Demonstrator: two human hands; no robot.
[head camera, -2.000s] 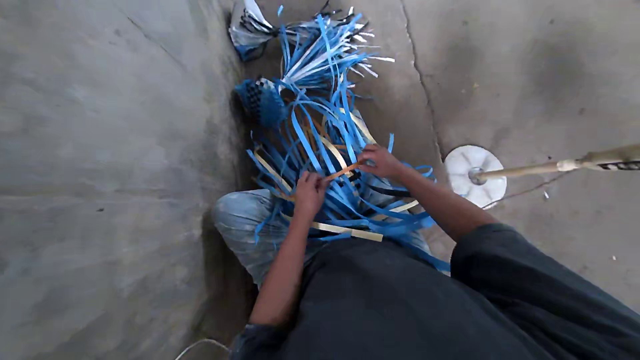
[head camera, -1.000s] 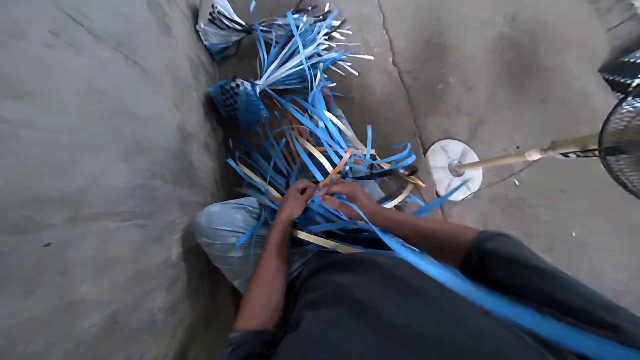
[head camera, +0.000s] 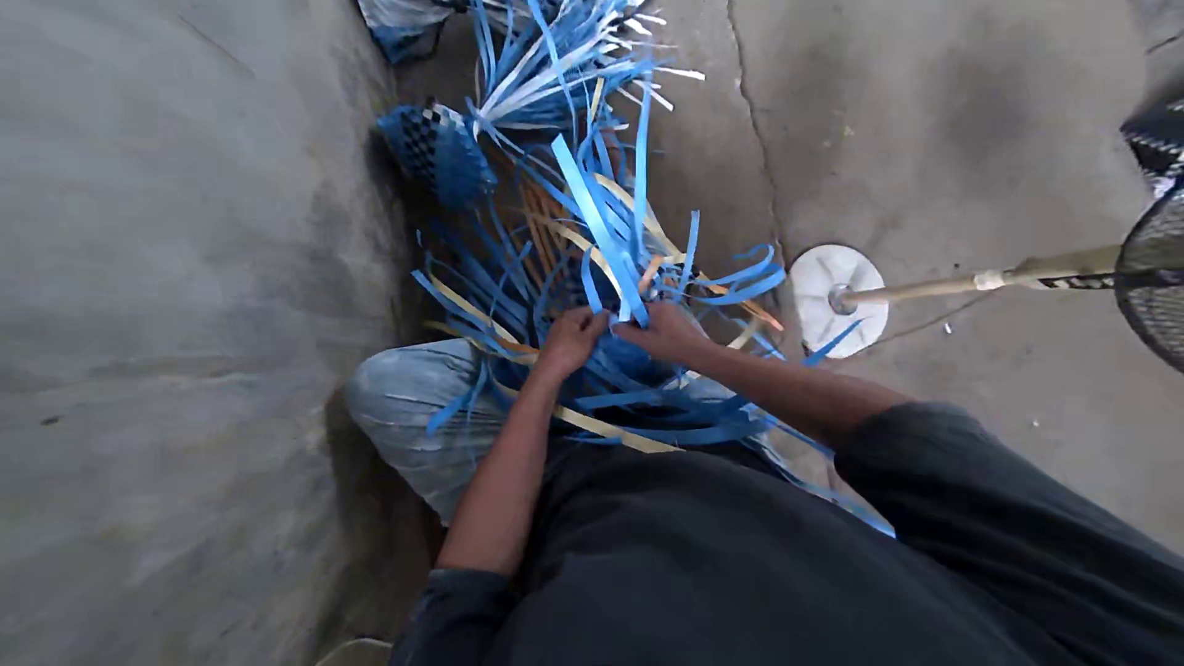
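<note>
My left hand (head camera: 571, 341) is closed with its fingertips on the blue strips in my lap. Close beside it, my right hand (head camera: 663, 331) pinches a wide light-blue strip (head camera: 597, 217), which rises away from me. Around both hands spreads a tangle of blue plastic strips (head camera: 638, 407), with cream and orange ones among them. One cream strip (head camera: 615, 431) lies across my lap below the hands. The place where the strips cross under my fingers is partly hidden.
A grey wall (head camera: 185, 324) rises at the left. Beyond my lap lie a blue-and-black woven piece (head camera: 437, 153) and a bundle of blue and white strips (head camera: 546, 83). At the right stands a fan with a white round base (head camera: 814, 324), a pole (head camera: 934, 287) and a mesh guard (head camera: 1156, 277).
The long blue strip that trailed over my right forearm a second ago no longer lies there. A wide blue strip now points up and away from my right hand.
</note>
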